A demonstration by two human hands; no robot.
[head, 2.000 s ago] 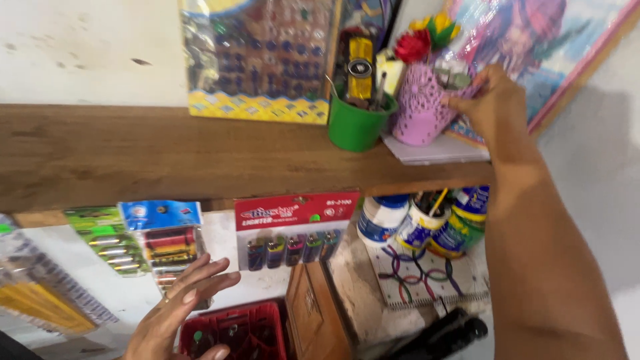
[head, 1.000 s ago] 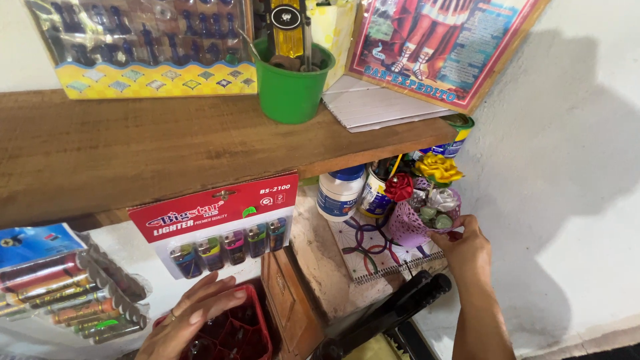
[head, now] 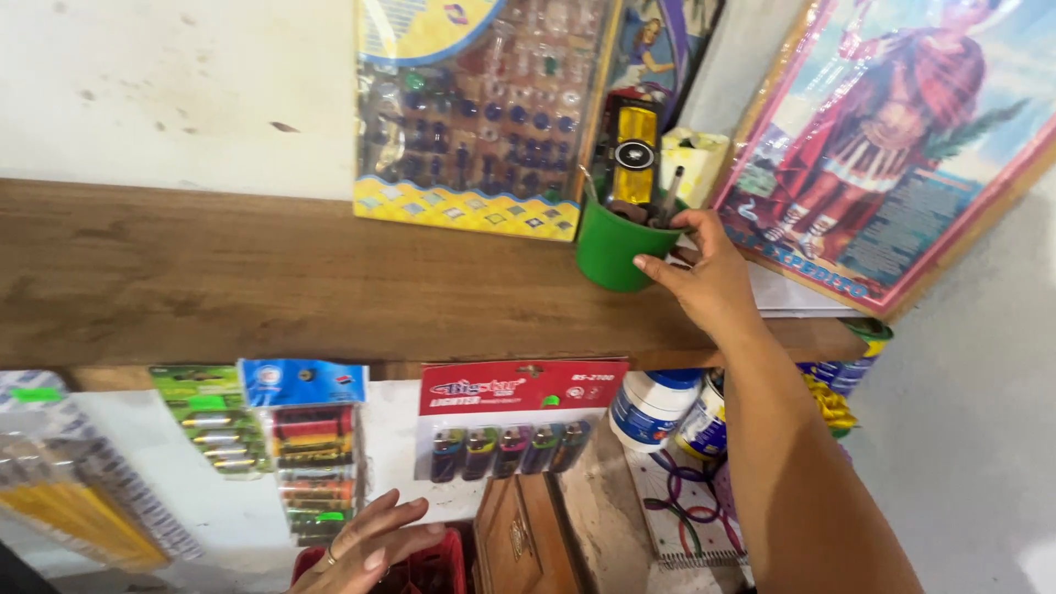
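Note:
My right hand (head: 701,272) grips the right side of a green plastic pot (head: 623,252) on the wooden shelf, thumb on its front and fingers at the rim. The pot holds a yellow-and-black packaged item (head: 635,157) and several thin tools. My left hand (head: 371,544) is empty with its fingers apart, low in the view, over a red plastic crate (head: 450,561). Below the shelf, a yellow artificial flower (head: 829,406) shows past my right forearm, which hides most of the pink openwork pot (head: 724,487).
A carded pack of lighters (head: 524,388), batteries (head: 219,429) and other packs hang at the edge of the wooden shelf (head: 330,280). A boxed game set (head: 470,124) and a framed picture (head: 874,157) stand on it. White tubs (head: 652,408) and a spiral notebook (head: 681,528) lie below.
The pink pot with flowers went from the shelf to the lower level beside the tubs. My right hand has let go of it and moved up to the green pot.

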